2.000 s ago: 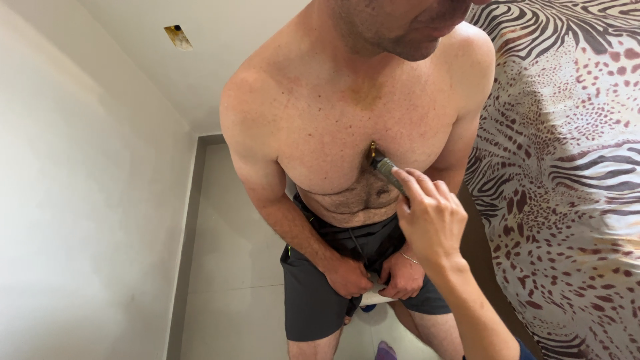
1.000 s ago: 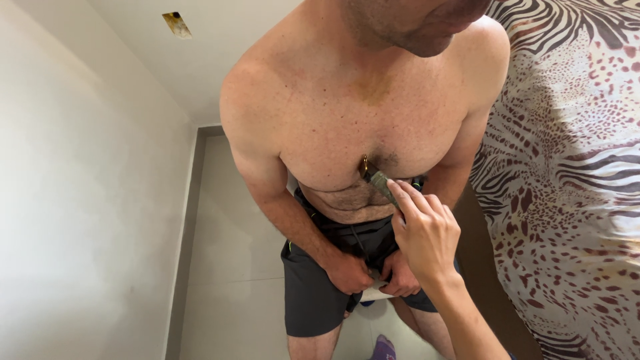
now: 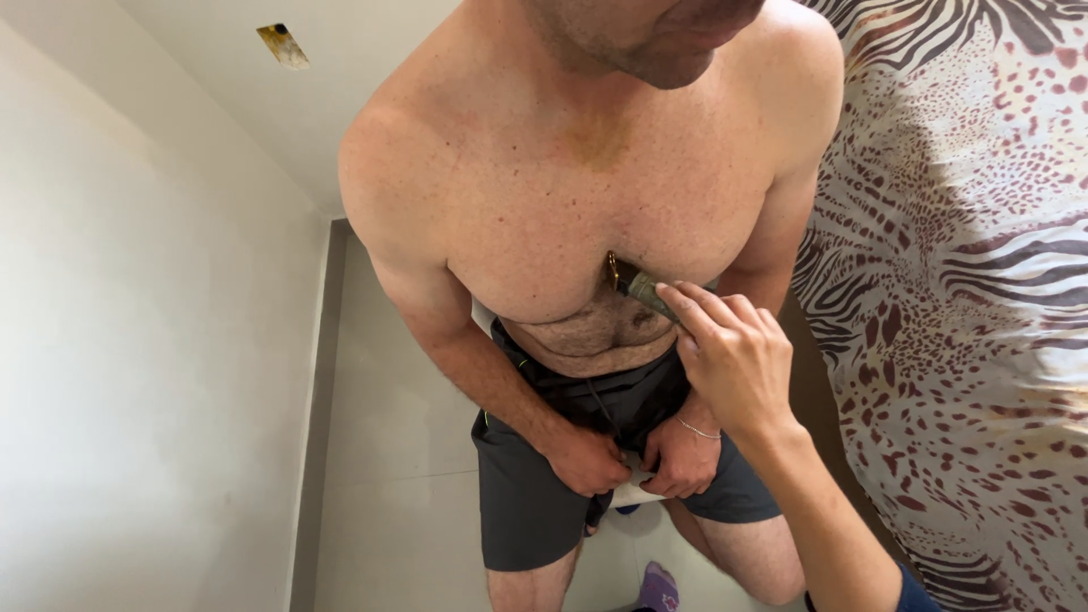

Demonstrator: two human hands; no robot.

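My right hand (image 3: 738, 357) reaches in from the lower right, its fingers closed around a dark green hair trimmer (image 3: 650, 293). The trimmer's gold-coloured blade head (image 3: 613, 272) is at the middle of a seated, bare-chested person's chest (image 3: 544, 212), at the edge of the dark hair there. Short dark hair (image 3: 612, 323) shows on the skin below the trimmer. Both of that person's hands rest together over the lap of their dark shorts (image 3: 531, 493); a thin bracelet (image 3: 699, 428) is on one wrist. My left hand is out of view.
A bed or similar surface with an animal-print cover (image 3: 960, 280) lies on the right. A pale wall (image 3: 153, 323) with a grey baseboard (image 3: 316, 425) stands on the left. Below are floor tiles (image 3: 391, 510) and a foot in a purple sock (image 3: 659, 586).
The trimmer in my right hand stays close to the middle of the chest, with only small shifts of its head. The view has moved slightly.
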